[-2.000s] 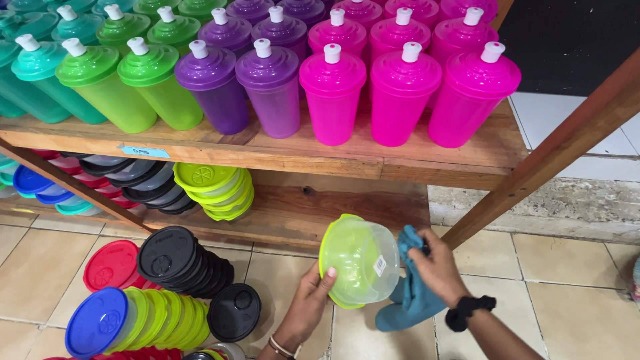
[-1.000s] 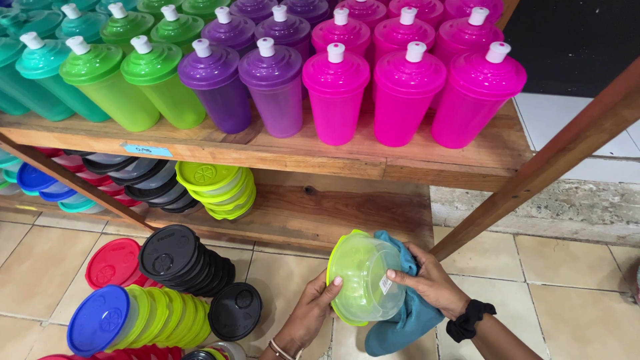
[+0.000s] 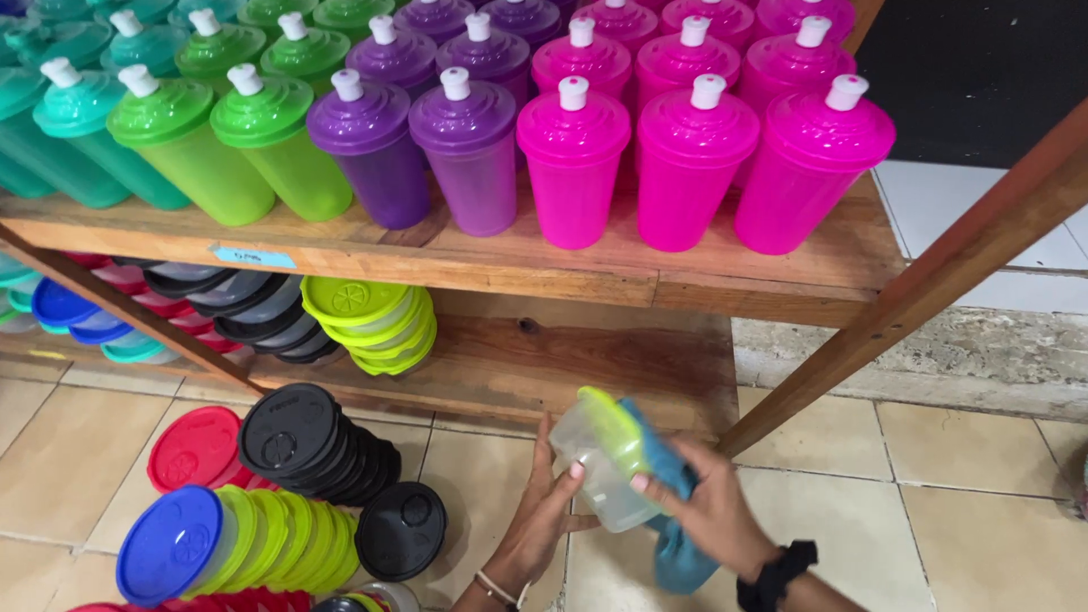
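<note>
A clear plastic bowl with a lime-green lid (image 3: 605,463) is held tilted between both hands, its lid facing up and to the right. My left hand (image 3: 540,510) grips the clear body from the left, thumb on its side. My right hand (image 3: 710,501) holds a teal cloth (image 3: 680,557) against the lid side, with the thumb near the rim. Part of the cloth hangs below the right hand. Several lime-lidded containers (image 3: 370,319) stand stacked on the lower wooden shelf, to the left beyond the bowl.
Pink, purple and green lidded cups (image 3: 574,161) crowd the upper wooden shelf (image 3: 544,276). A slanted wooden post (image 3: 918,297) rises at the right. Stacked containers with black lids (image 3: 289,433), a red lid (image 3: 195,446) and a blue lid (image 3: 170,544) lie on the tiled floor.
The bowl has turned between the hands; its lid faced left a second ago and now faces up and right. The cloth has moved from the clear body to the lid side.
</note>
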